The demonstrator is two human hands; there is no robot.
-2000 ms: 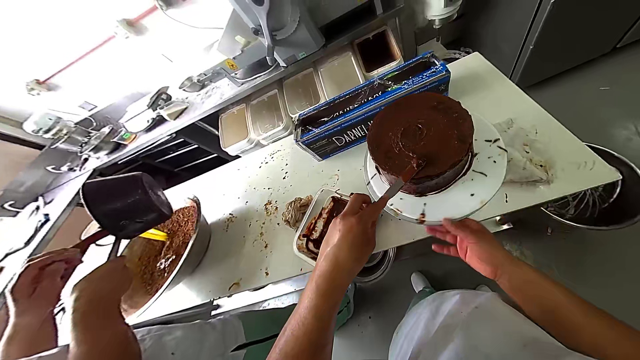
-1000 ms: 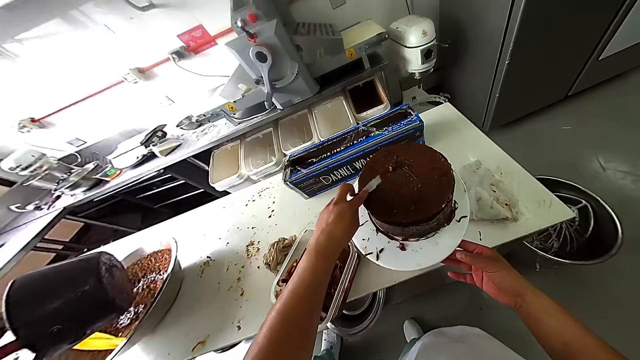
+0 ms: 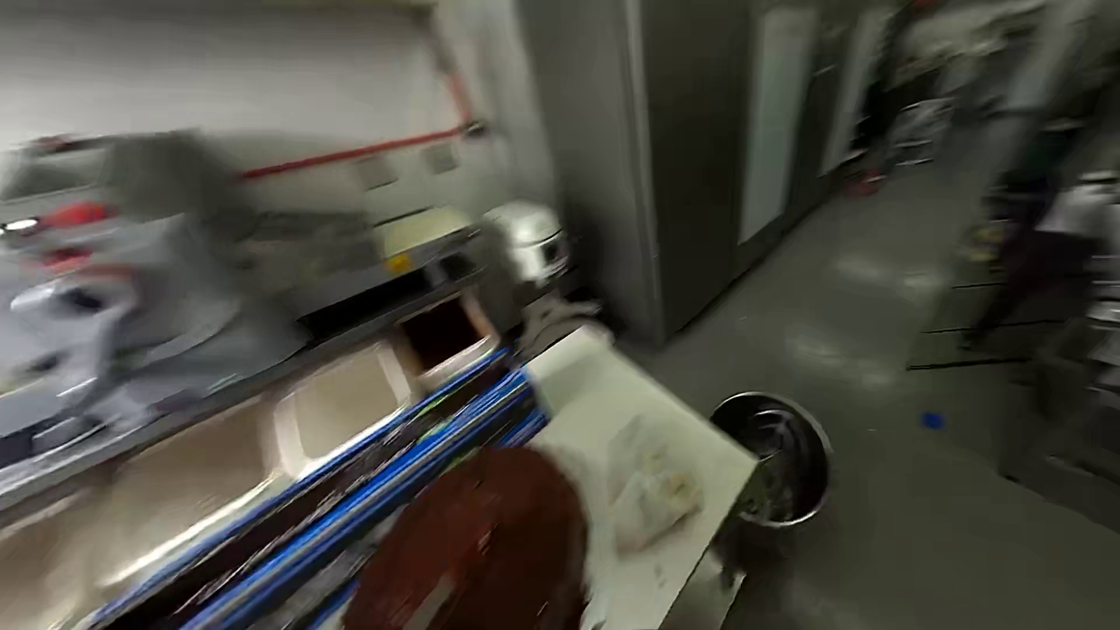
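Observation:
A round chocolate-covered cake [image 3: 481,542] fills the bottom middle of the blurred head view, cut off by the lower edge. A pale, narrow streak, perhaps the blade of a spatula, lies over its near part; what holds it is out of frame. Neither my left hand nor my right hand is visible. Behind the cake runs a long blue plastic-wrap box [image 3: 385,499]. To the cake's right, a crumpled clear plastic bag [image 3: 652,494] with smears rests on the white worktop [image 3: 595,394].
Rectangular tubs [image 3: 346,407], one with dark contents [image 3: 442,332], line the counter behind the box. A white stand mixer [image 3: 529,241] stands beyond. A metal bowl with a whisk [image 3: 774,459] is beside the worktop's right end. Tall grey cabinets [image 3: 604,175] border the floor.
The view has swung strongly right and up. Both hands, seen at the cake and its white board one second ago, are out of frame, as are the tub and the large pan at the left.

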